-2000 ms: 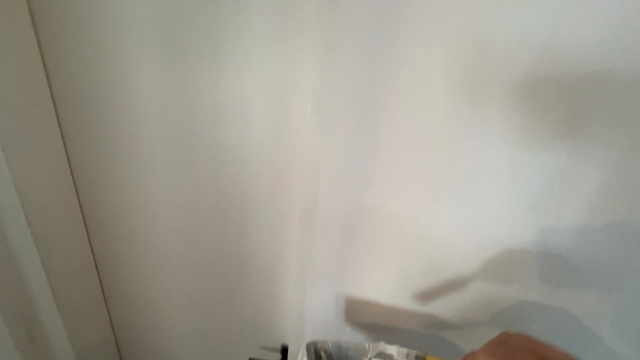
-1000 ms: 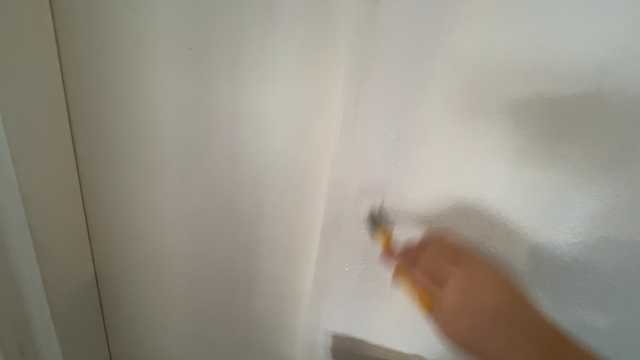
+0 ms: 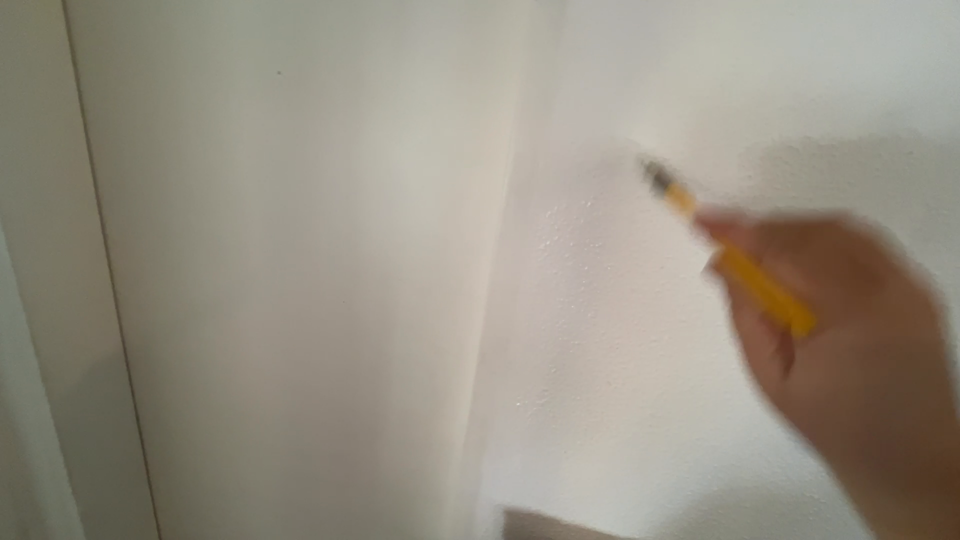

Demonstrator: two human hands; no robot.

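Note:
My right hand (image 3: 832,315) grips a small paintbrush (image 3: 757,281) by its yellow handle, at the right of the head view. The brush slants up to the left, and its blurred dark head is close to the white textured wall (image 3: 600,375); whether it touches the wall cannot be told. Small shiny specks show on the wall to the left of and below the brush head. My left hand is out of view.
A smooth white panel (image 3: 300,262) adjoins the textured wall along a near-vertical edge. Farther left runs a thin dark seam (image 3: 112,285), with pale trim (image 3: 26,420) beyond it. Shadows fall on the wall at the right and bottom.
My right hand was at the bottom edge two seconds ago, then rose against the wall with the brush. Since one second ago it has moved up and to the right.

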